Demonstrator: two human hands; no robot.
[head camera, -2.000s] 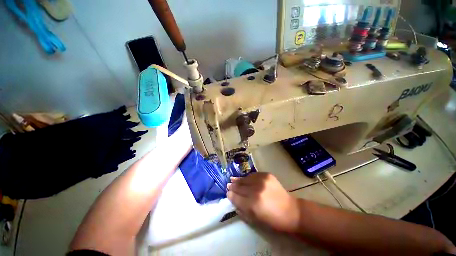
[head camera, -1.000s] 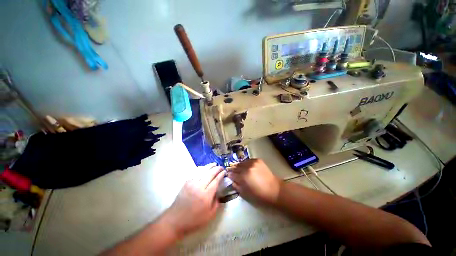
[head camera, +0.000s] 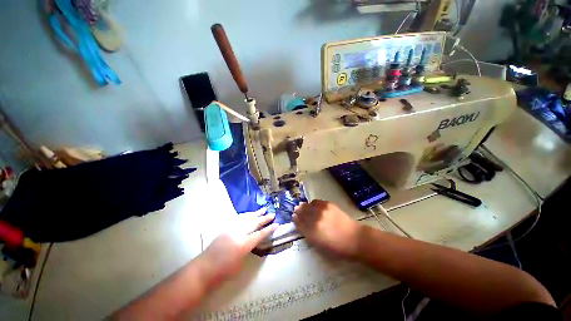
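Observation:
Glossy navy shell fabric (head camera: 235, 182) lies under the needle area of the cream sewing machine (head camera: 369, 144), running back to the left of its head. My left hand (head camera: 236, 240) lies palm down left of and in front of the needle, its fingers slightly apart with their tips on the fabric; glare washes out part of it. My right hand (head camera: 327, 227) is to the right of the needle, its fingers curled on the fabric's near right edge; the fingertips are partly hidden. The presser foot and needle (head camera: 275, 199) are between the hands, too small and bright to make out.
A turquoise lamp (head camera: 217, 127) hangs left of the machine head. A dark stack of cut pieces (head camera: 100, 191) lies at left. A lit phone (head camera: 360, 186) with a white cable lies under the machine arm. Black snips (head camera: 459, 195) and scissors (head camera: 479, 169) lie at right.
The bright white area around my left forearm two seconds ago is gone. My left hand came in front of the needle, then drew slightly left, uncovering more fabric. My right hand stays near the needle.

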